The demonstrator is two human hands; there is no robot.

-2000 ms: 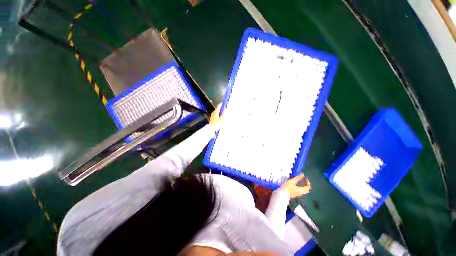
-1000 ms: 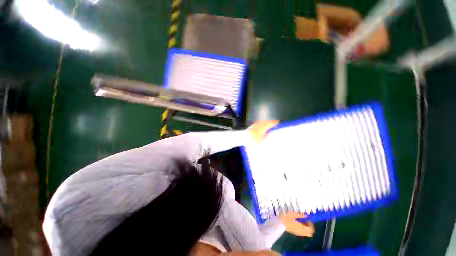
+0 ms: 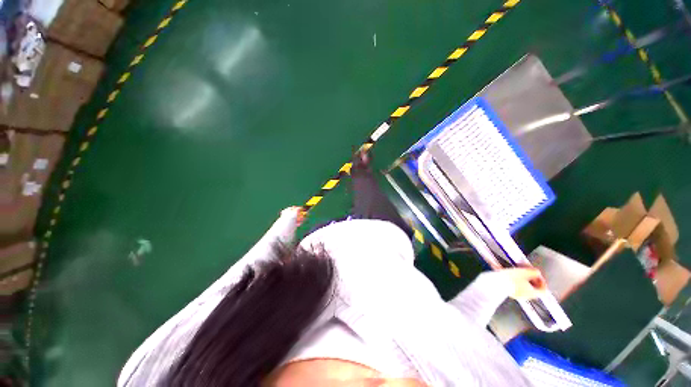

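Note:
A metal trolley with a long pale handle frame [image 3: 471, 215] stands at the right. My right hand [image 3: 528, 283] is closed on the lower right part of this handle. A blue tray [image 3: 539, 184] filled with rows of white pieces lies on the trolley beyond the handle, which partly covers it. My left hand [image 3: 300, 215] is small and mostly hidden at the end of its sleeve; its fingers cannot be made out, and no object shows in it.
Another blue-rimmed tray with white contents [image 3: 568, 370] is cut off at the bottom right. An open cardboard box [image 3: 617, 227] is on the green floor at the right. Yellow-black tape [image 3: 418, 92] crosses the floor. Stacked brown boxes [image 3: 76, 91] line the left edge.
The large filled tray is no longer in my hands. My view has turned left, with the trolley now at the right. My right hand has gone to the trolley handle.

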